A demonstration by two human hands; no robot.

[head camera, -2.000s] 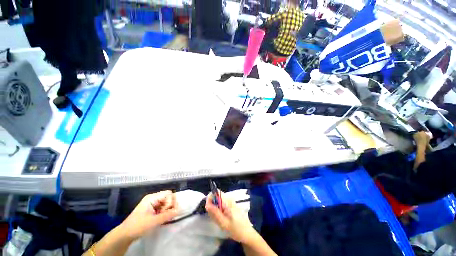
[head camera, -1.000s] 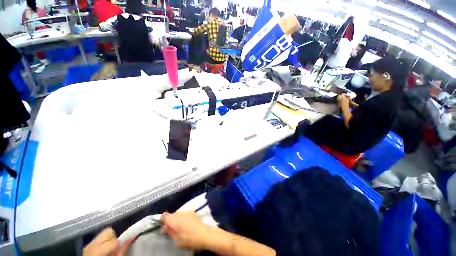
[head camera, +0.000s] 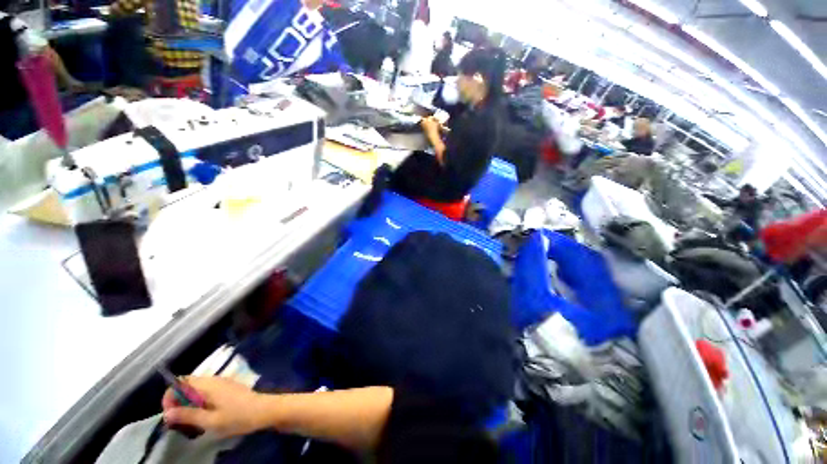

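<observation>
My right hand [head camera: 218,405] is at the lower left, over the lap and below the table edge. It is closed around small thread snips [head camera: 189,393] with a pink-red and greenish handle; a thin tip points up and left. The white garment [head camera: 136,441] lies under and beside this hand, with a dark stripe along it, partly cut off by the lower edge. Whether the fingers also touch the cloth is unclear. My left hand is out of the picture.
A white sewing table [head camera: 45,362] with a sewing machine [head camera: 227,145] and a dark flat object [head camera: 113,267] is at left. Dark garments [head camera: 426,317] lie on a blue crate [head camera: 317,299] to the right. A seated person [head camera: 471,136] works beyond. A white bin [head camera: 689,381] stands at right.
The view has swung right, so the table and machine sit further left. My left hand has gone out of view. The snips' pink handle shows again in my right hand.
</observation>
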